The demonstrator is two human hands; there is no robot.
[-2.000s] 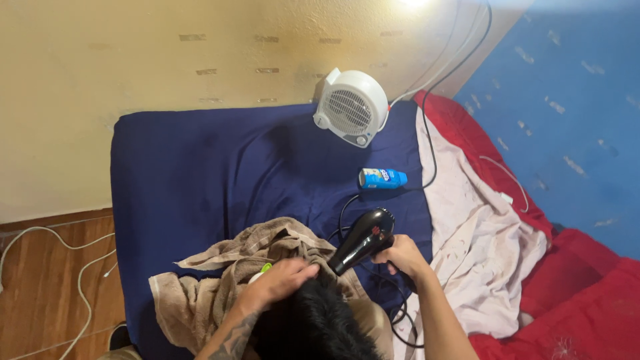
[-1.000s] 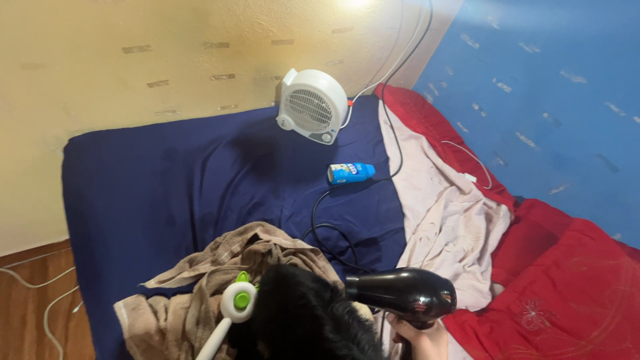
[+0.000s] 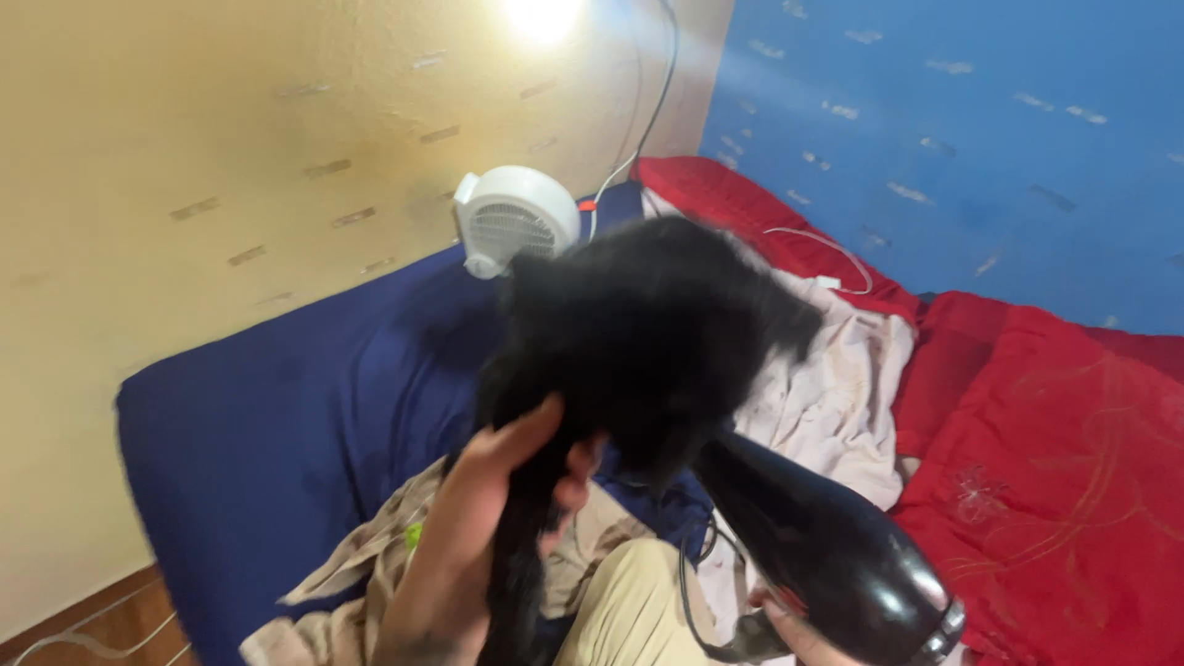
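A black furry animal [image 3: 638,324], blurred, is held up in front of me over the bed. My left hand [image 3: 518,472] grips its underside, thumb on one side and fingers on the other. Low on the right, my right hand [image 3: 795,629] is partly out of view and holds a black hair dryer [image 3: 832,546] by the handle. The dryer's nozzle points up and left, close to the animal's body. A brown towel [image 3: 370,564] lies below my left hand, with a bit of a green thing [image 3: 413,534] showing on it.
A white fan heater [image 3: 518,222] stands at the back of the bed with the dark blue sheet [image 3: 277,444]. To the right lie a pale stained cloth [image 3: 832,388] and a red blanket [image 3: 1064,481]. The dryer's cord [image 3: 684,592] loops near my knee [image 3: 638,601]. Walls rise behind.
The black animal, low over the towel before, is now raised in my left hand. The hair dryer has turned to point up and left. The blue bottle is no longer visible. The view has shifted.
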